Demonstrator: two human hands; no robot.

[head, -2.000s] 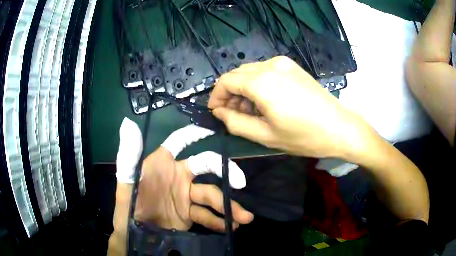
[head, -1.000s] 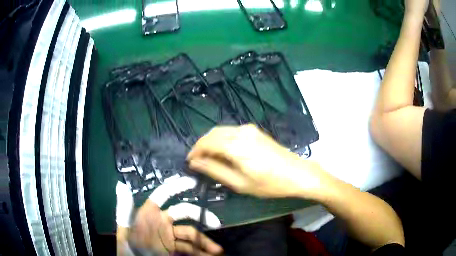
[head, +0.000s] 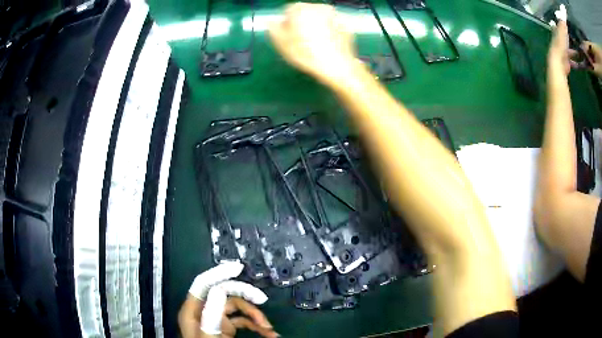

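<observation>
Overlapping black phone middle frames (head: 284, 254) lie in a pile on the green surface, their plates with round holes toward me. My left hand (head: 224, 304) is at the bottom edge, partly cut off, below the pile's left part. White finger cots cover two visible fingers, the fingers are apart, and no frame shows in it. My right hand (head: 310, 33) is blurred at the top, curled, beyond the pile. Its forearm crosses over the pile's right side. A frame (head: 383, 66) lies partly behind that wrist; whether the fingers hold anything cannot be told.
Tall curved black and white stacks (head: 125, 165) fill the left. Single frames lie at the far side, at top left (head: 226, 63), top right (head: 441, 49) and farther right (head: 519, 63). A white sheet (head: 505, 198) lies at right, beside another person's bare arm (head: 558, 145).
My right hand has moved up and away from the pile's near edge to the far side. The frame in my left hand is no longer seen there. The view has shifted, showing more far frames.
</observation>
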